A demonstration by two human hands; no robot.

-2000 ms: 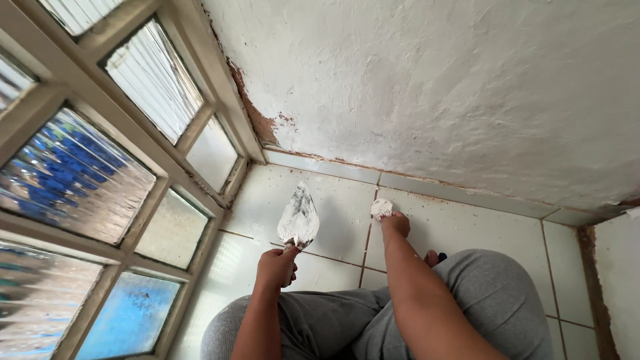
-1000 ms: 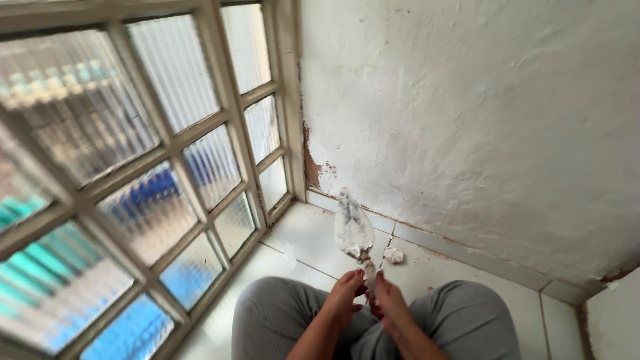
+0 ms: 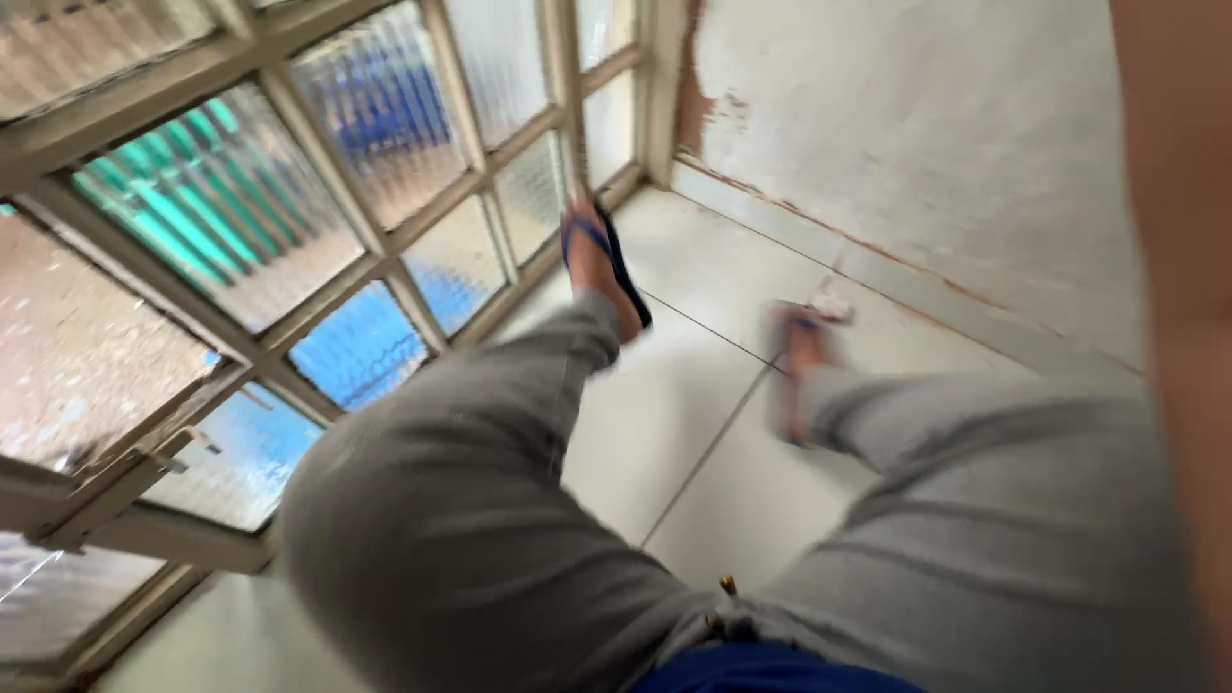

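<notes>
Neither of my hands shows in the head view. A blurred bare arm runs down the right edge, its hand outside the frame. A small whitish lump [image 3: 830, 298], blurred, lies on the tiled floor [image 3: 674, 423] just beyond my right foot, near the base of the wall. The trowel is out of sight. My feet, in dark flip-flops with blue straps, rest on the tiles, the left one [image 3: 589, 250] beside the glazed metal frame and the right one [image 3: 799, 356] by the lump.
A metal-framed glazed door or window [image 3: 375, 241] with ribbed panes and a latch fills the left side. The white plastered wall [image 3: 914, 125] has a damaged, bare brown patch at its corner. Tile skirting [image 3: 866, 260] runs along its foot. My knees, in grey trousers, take up the foreground.
Both hands and the trowel, seen together a second ago, have left the view. My legs have moved apart and the feet now show. The view has shifted strongly.
</notes>
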